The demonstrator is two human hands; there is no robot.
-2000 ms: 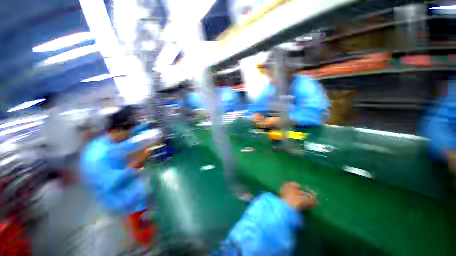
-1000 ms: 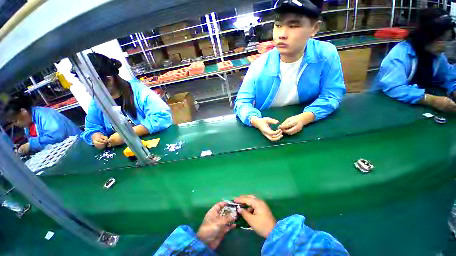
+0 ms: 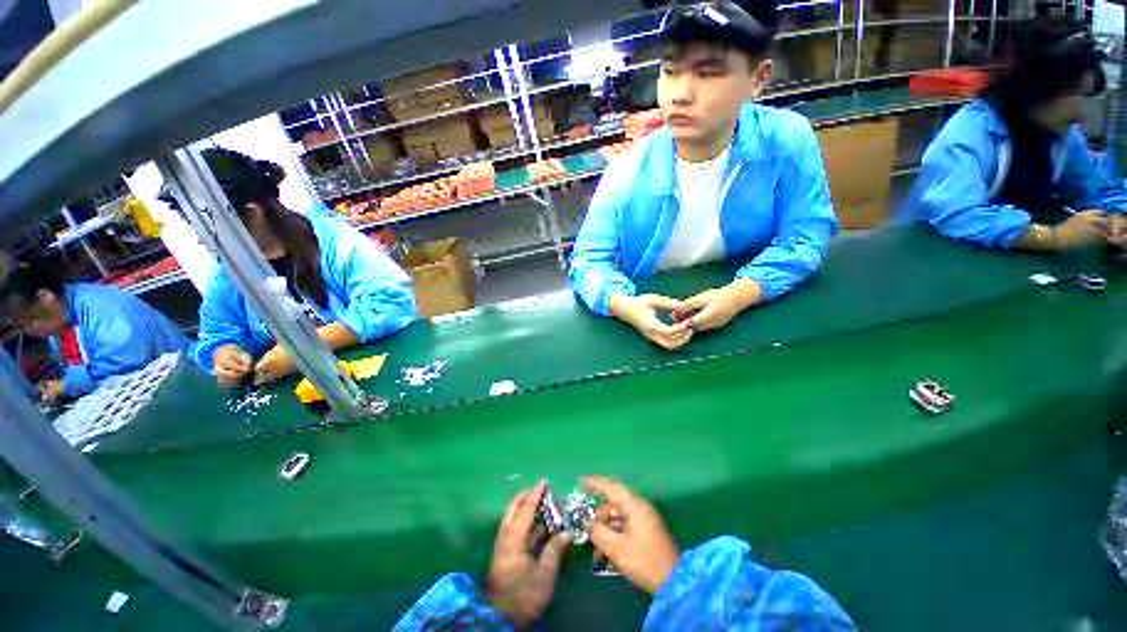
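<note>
A small silver and dark part-assembled device (image 3: 552, 511) is held upright in the fingertips of my left hand (image 3: 522, 558). My right hand (image 3: 633, 533) holds a small speckled silver piece (image 3: 578, 509) against or just beside the device; I cannot tell whether the two are joined. Another small pale and dark part (image 3: 604, 569) shows just under my right hand, partly hidden by it. Both hands are bare, over the near edge of the green belt.
Units lie on the green belt (image 3: 742, 426) at left (image 3: 294, 465) and right (image 3: 932, 396). Slanting posts (image 3: 136, 506) stand left. White flecks (image 3: 423, 373), a yellow item (image 3: 362, 368) and a pale square (image 3: 502, 388) lie on the far ledge. Several people in blue smocks sit opposite.
The view has swung from a blurred sideways look to the belt ahead. Since one second ago, my hands have tilted the device upright, with the speckled piece now visible beside it. Belt units appear shifted right.
</note>
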